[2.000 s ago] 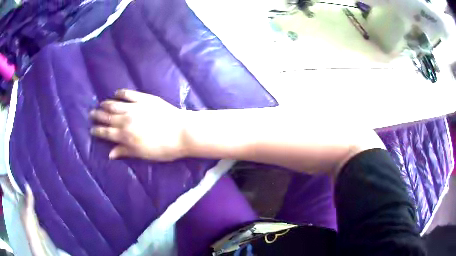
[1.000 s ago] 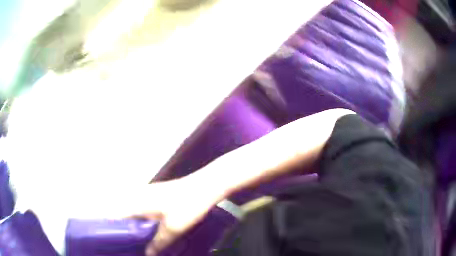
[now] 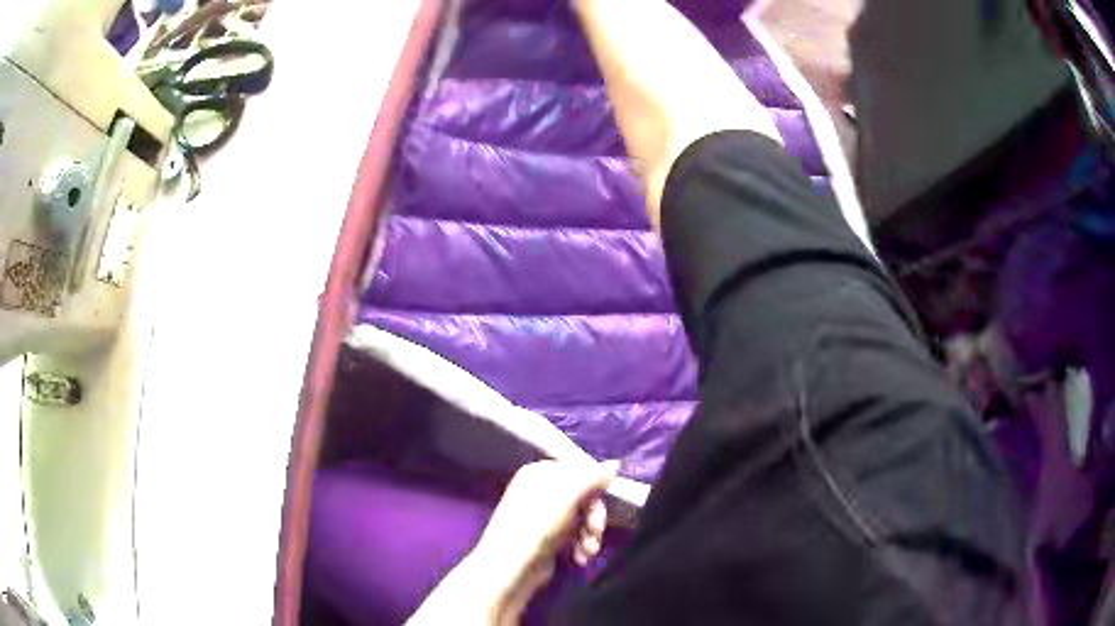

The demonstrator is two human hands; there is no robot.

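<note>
A purple quilted panel (image 3: 526, 269) with stitched channels and white edges hangs beside the machine table. My left hand (image 3: 556, 514) comes from the bottom and has its fingers closed on the panel's lower white edge. My right forearm, in a black sleeve, crosses over the panel and runs up out of the top of the picture. My right hand is beyond that edge and hidden, so its hold cannot be seen.
The white machine table (image 3: 232, 367) with its reddish front edge is at left. The cream sewing machine (image 3: 73, 159) stands on it at far left, with dark-handled scissors (image 3: 220, 92) beside it. A grey boxy surface (image 3: 966, 98) is at upper right, near dark purple cloth (image 3: 1052, 294).
The view has swung right, from the panel on the table to the hanging quilted panel. My left hand is now on its edge; my right hand has left the picture at the top.
</note>
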